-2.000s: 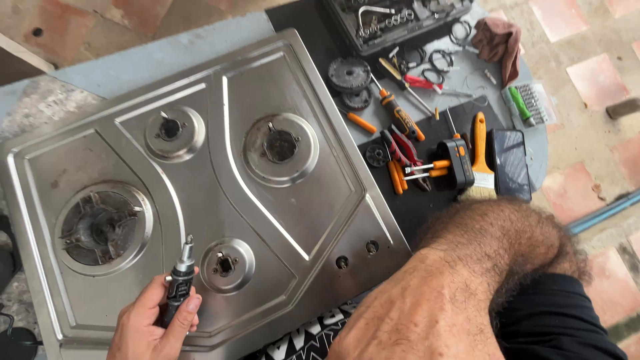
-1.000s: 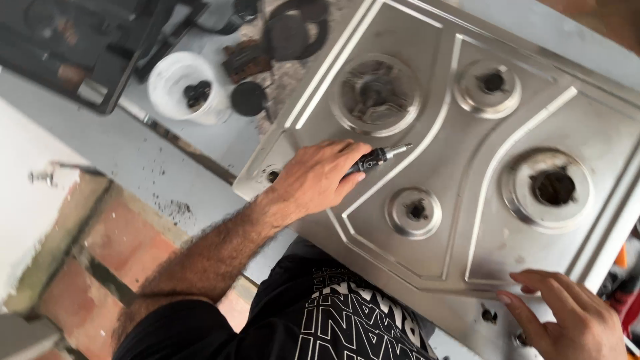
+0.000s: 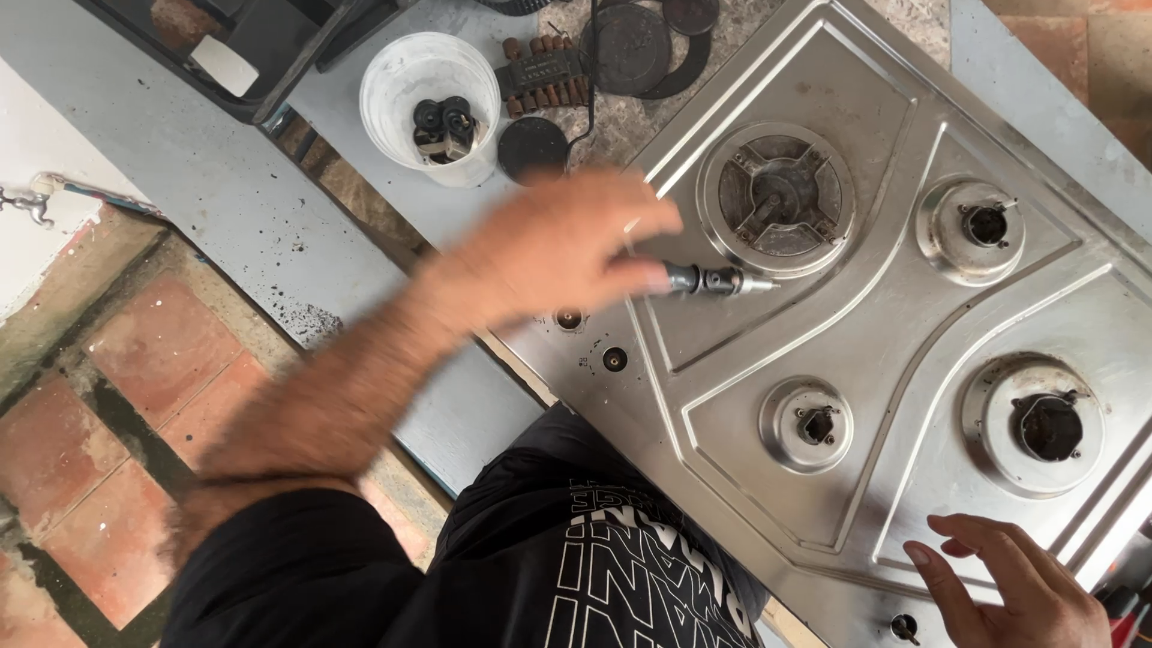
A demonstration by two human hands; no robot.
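Observation:
A stainless-steel gas cooktop (image 3: 864, 315) lies before me with its burner caps off. On it, beside the large left burner (image 3: 776, 200), rests a dark-handled screwdriver (image 3: 715, 280) whose metal tip points right. My left hand (image 3: 571, 238), blurred by motion, is over the cooktop's left edge. Its fingers are apart, and the thumb overlaps or lies just above the end of the handle; contact is unclear. Low at the right, my right hand (image 3: 1017, 585) is held with spread, empty fingers over the front edge, near a control valve stem (image 3: 904, 628).
Behind the left hand stand a white plastic tub (image 3: 430, 108) with black knobs inside, a rack of rusty bits or sockets (image 3: 543, 76) and black burner caps (image 3: 626, 49). An open black case (image 3: 261, 54) is at upper left. A wall tap (image 3: 31, 205) shows far left.
The view has swung strongly left since two seconds ago. My left hand held the screwdriver one second ago; now the hand is moving and the screwdriver appears let go on the cooktop.

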